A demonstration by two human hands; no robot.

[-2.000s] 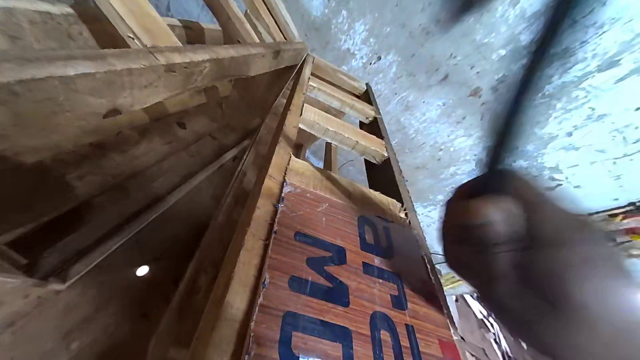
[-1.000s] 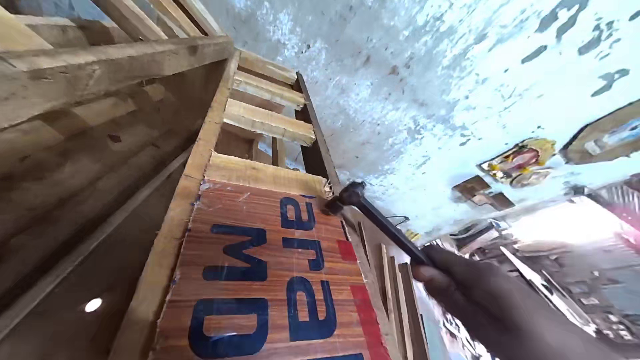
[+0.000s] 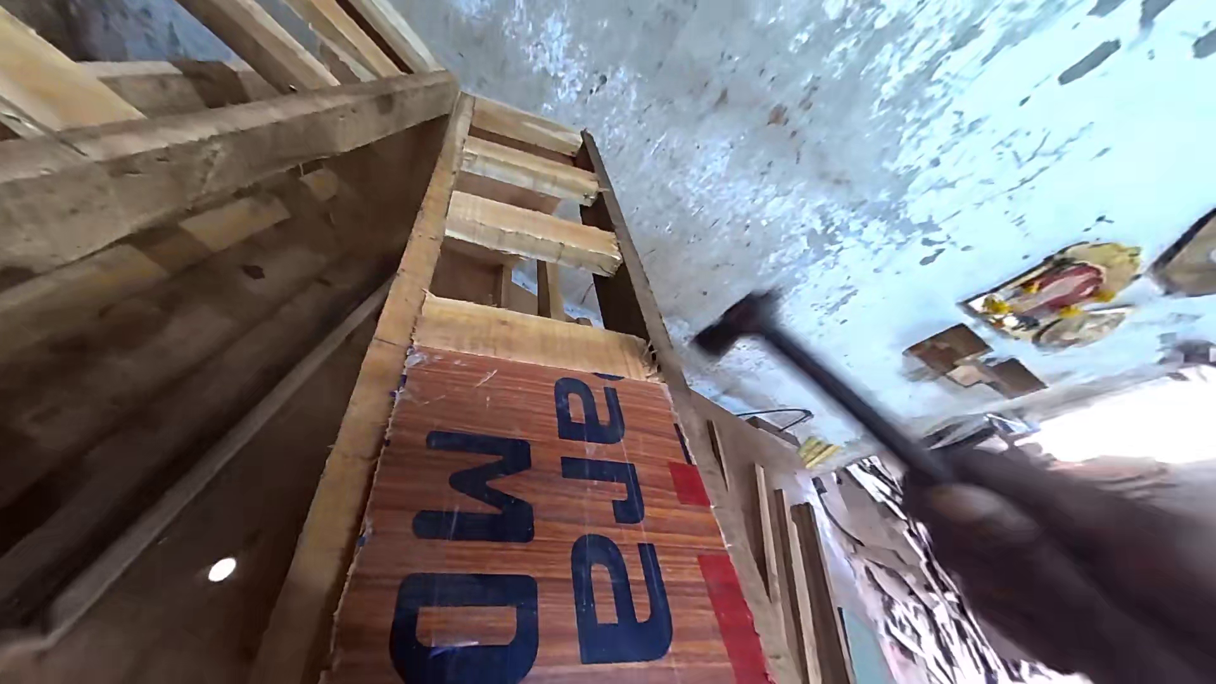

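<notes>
My right hand point(image 3: 1007, 532), blurred at the lower right, grips the handle of a hammer point(image 3: 836, 389). The hammer's dark head stands apart from the wooden frame point(image 3: 380, 370), to the right of its far rail. Short wooden crosspieces point(image 3: 532, 233) span the frame's upper part. Below the lowest crosspiece point(image 3: 532, 337) lies a wood-grain laminate panel point(image 3: 475, 389) with large dark lettering and red patches, its cut edge rough. Splintered wood shows at the right end of that crosspiece. My left hand is outside the view.
At the left stands a large wooden structure point(image 3: 218, 142) of beams and boards. Behind the frame is a wall point(image 3: 760, 171) with worn blue-white paint, with pictures point(image 3: 1054, 290) on it. Wooden strips point(image 3: 798, 570) lean at the lower right, near a scattered pile of scraps point(image 3: 921, 598).
The hammer was raised and blurred at first, then its head was at the right end of the lowest crosspiece. Now it has moved away to the right, still in my right hand.
</notes>
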